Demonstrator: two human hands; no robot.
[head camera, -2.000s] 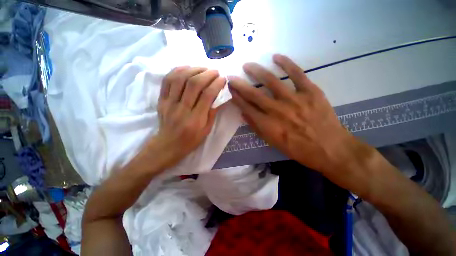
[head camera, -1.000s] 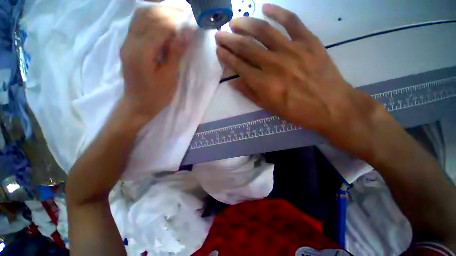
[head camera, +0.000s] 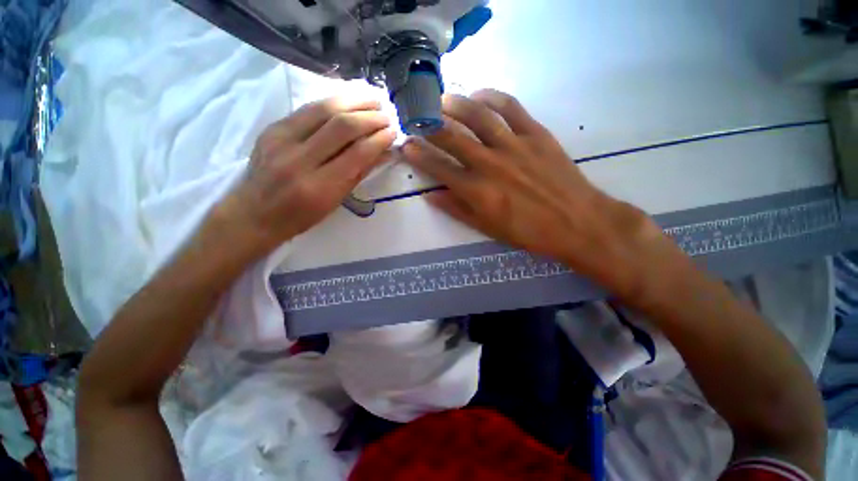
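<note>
A loose white garment piece covers the left of the machine table, its edge reaching under the machine head. My left hand lies on it, fingertips together on the cloth just left of the grey-blue cylinder. My right hand lies flat with fingers spread a little, fingertips just right of and below the cylinder. Glare and my fingers hide the cloth edge there, and the needle is not clearly seen. The sewing machine head is above my hands.
A grey ruler strip runs along the table's front edge. Below it are a white crumpled pile, a white roll and a slim blue bar. Light-blue fabric hangs at the far left. A box-like edge stands at the right.
The view has shifted, showing more machine head. My left hand has moved to beside the cylinder. The cloth has moved left, uncovering the table seam and ruler.
</note>
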